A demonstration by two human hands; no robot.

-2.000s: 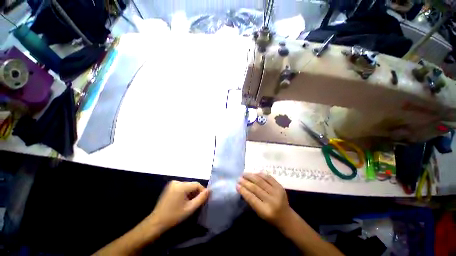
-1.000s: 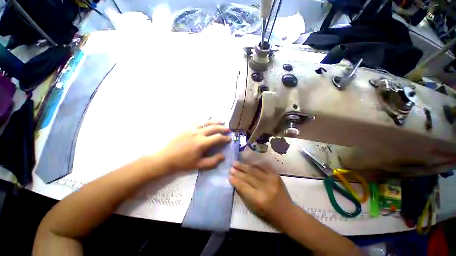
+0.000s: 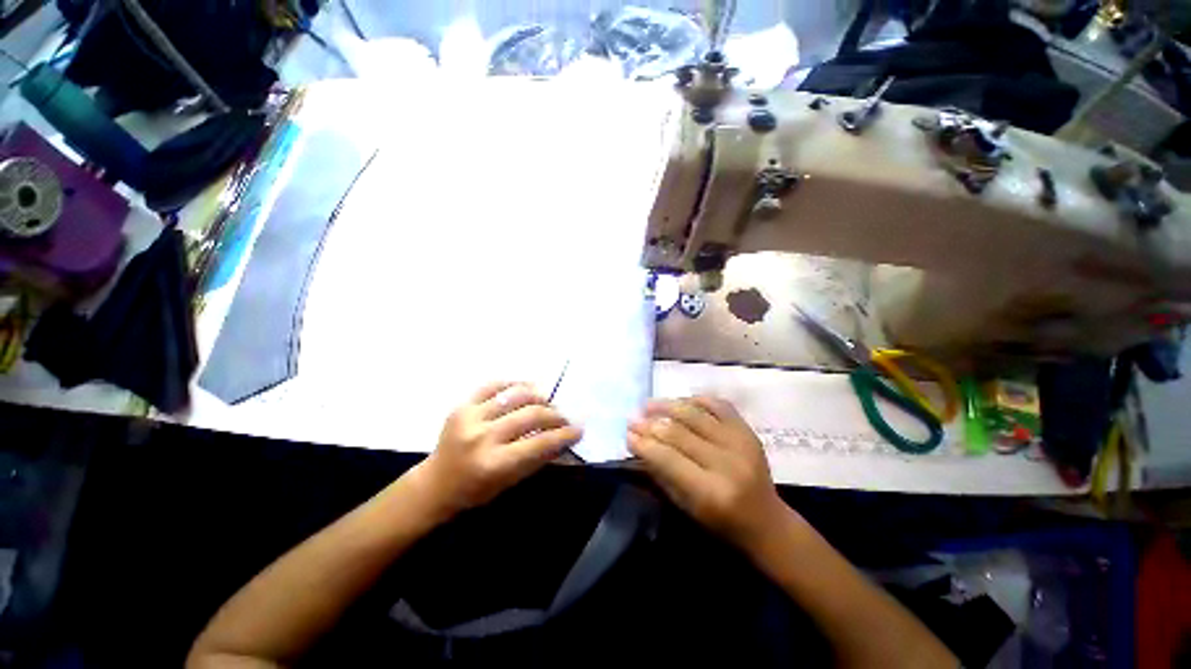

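Observation:
A pale grey-blue collar piece runs from under the needle area of the cream sewing machine down to the table's front edge. My left hand holds its lower left edge, fingers bent. My right hand lies on its lower right edge, fingertips on the fabric. A narrow grey strip hangs below the table edge over my dark lap. The needle tip is too small to tell.
A stack of grey-blue curved pieces lies at left. Scissors, a green packet and dark cloth lie at right. A purple machine end stands far left. A blue basket is at lower right.
My left hand has moved from beside the needle back to the piece's lower end. My right hand has shifted slightly right. The piece sits further up under the machine, with less showing. The camera view has shifted.

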